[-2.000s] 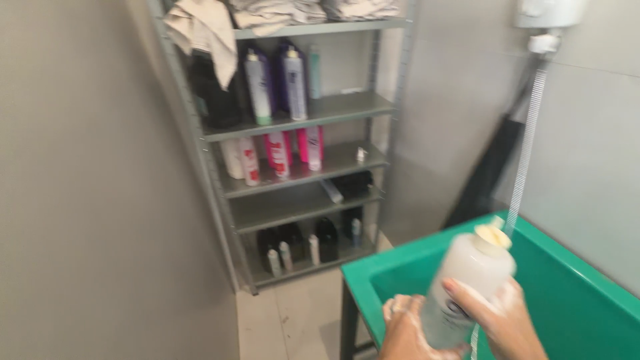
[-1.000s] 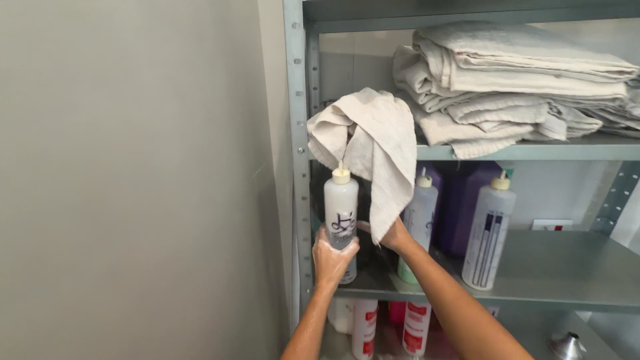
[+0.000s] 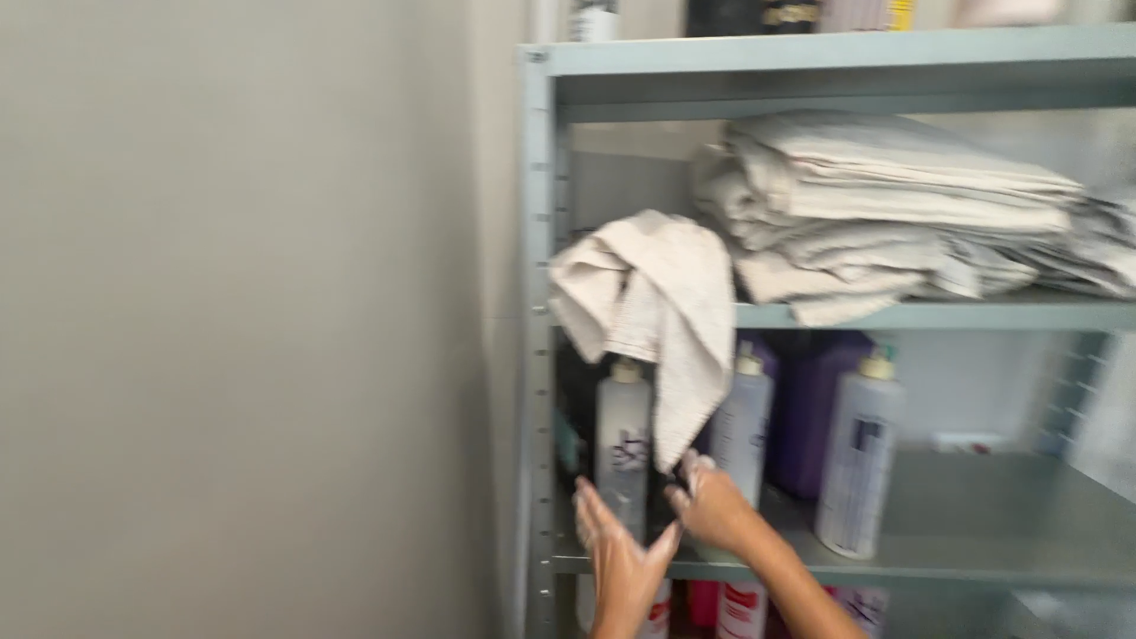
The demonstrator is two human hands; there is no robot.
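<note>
A translucent squeeze bottle (image 3: 623, 444) with a cream cap and dark handwriting stands upright on the metal shelf, partly under the hanging cloth. Just in front of its lower part is my left hand (image 3: 621, 546), soapy, thumb and fingers spread, not closed around it. My right hand (image 3: 710, 501) is beside the low tip of the draped cream cloth (image 3: 692, 302), its fingers curled near something dark; blur hides whether it grips anything. Behind that hand stands a second squeeze bottle (image 3: 744, 426), and farther right a third bottle (image 3: 856, 461).
Folded cloths (image 3: 887, 204) are piled on the shelf above. A purple container (image 3: 803, 426) is behind the bottles. The shelf's front edge (image 3: 887, 572) runs below, over red-and-white bottles (image 3: 741, 611). A shelf upright (image 3: 539, 355) and a grey wall (image 3: 248, 319) lie to the left.
The bottle my left hand held one second ago now stands on the shelf, with that hand open before it. Two seconds ago both hands had a bottle over the green basin. The view has shifted to the shelves.
</note>
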